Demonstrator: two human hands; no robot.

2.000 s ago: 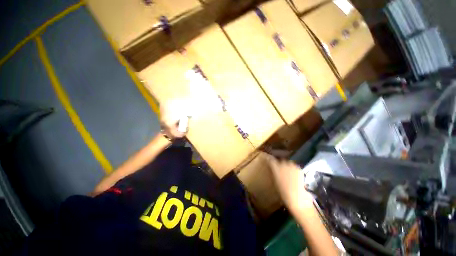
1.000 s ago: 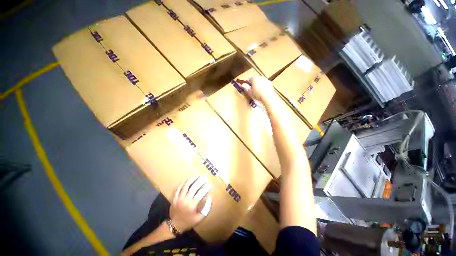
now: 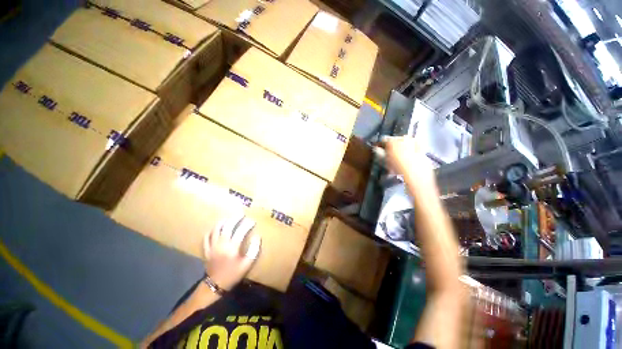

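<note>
Sealed cartons with dark blue "TDG" tape stand close together. My left hand (image 3: 230, 253), with white coverings on some fingers, rests with spread fingers on the near edge of the nearest sealed carton (image 3: 204, 146) and holds nothing. A second sealed carton (image 3: 300, 85) stands just behind it. My right hand (image 3: 397, 155) is blurred, off to the right of the cartons and in front of the machinery. Its fingers look bent, and I cannot tell whether it holds anything.
More sealed cartons (image 3: 71, 85) stand at the left and back, with a gap between them and the near ones. A lower brown carton (image 3: 348, 252) is at the near right. Machinery (image 3: 505, 136) and a green-sided bench (image 3: 407, 300) fill the right. Yellow lines (image 3: 61, 303) mark the grey floor.
My right hand has left the second carton's top and moved right, beyond the cartons. My left hand stays on the nearest carton. The view has turned and shifted to the right.
</note>
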